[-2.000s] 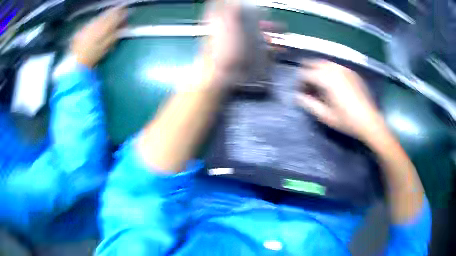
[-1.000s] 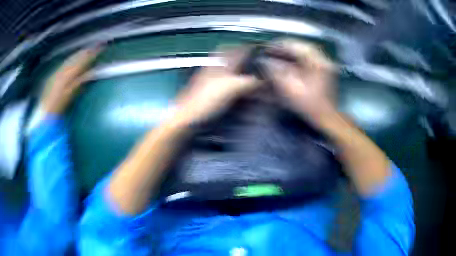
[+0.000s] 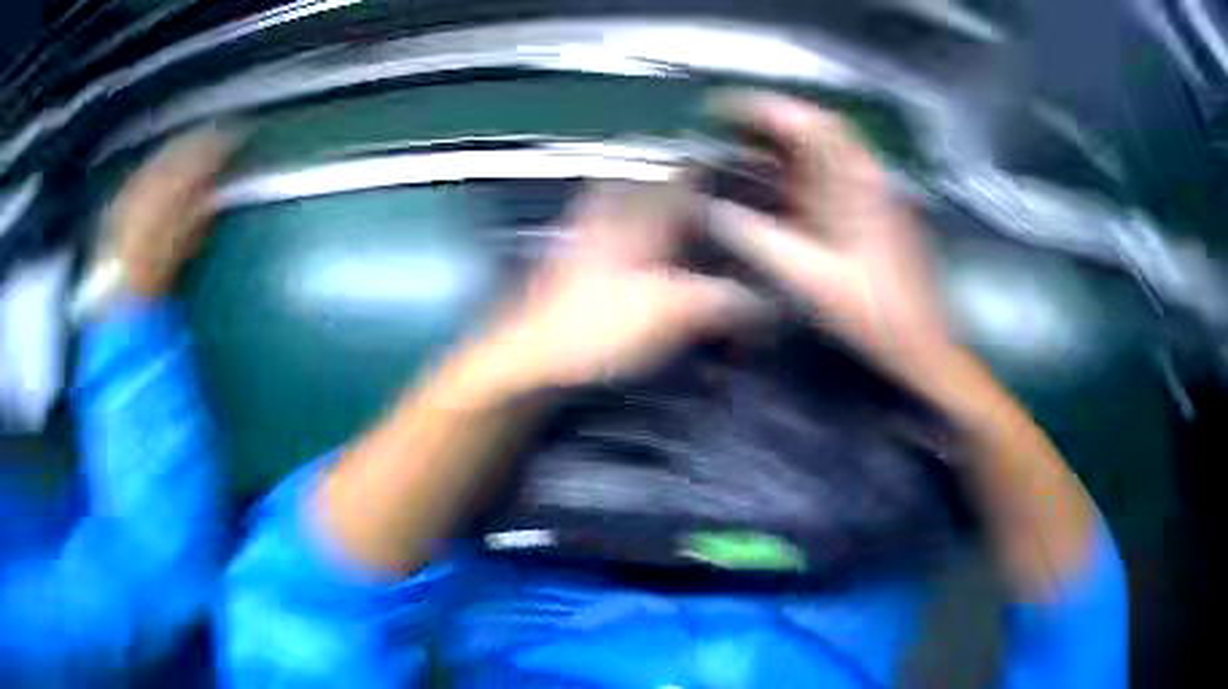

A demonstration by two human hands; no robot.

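A black tray (image 3: pixel 633 549) lies in front of me, with a white sticker and a green label on its near edge. Pale, blurred contents show in its near left part. My left hand (image 3: pixel 606 303) is over the tray's far left side, its thumb stretched to the right. My right hand (image 3: pixel 848 236) is beside it, over the far right side, thumb and fingers apart. Something dark shows between the hands; blur hides whether either hand holds it.
A neighbour's hand (image 3: pixel 168 209) and blue sleeve are at the left, by a silver rail (image 3: pixel 445 167). The glossy green bench (image 3: pixel 337 390) lies around the tray. More curved metal rails run behind. A white sheet (image 3: pixel 30 343) is at the far left.
Two seconds ago my left hand was up at a grey block and my right hand farther right. Since one second ago, the thumb and fingers of my right hand have spread apart.
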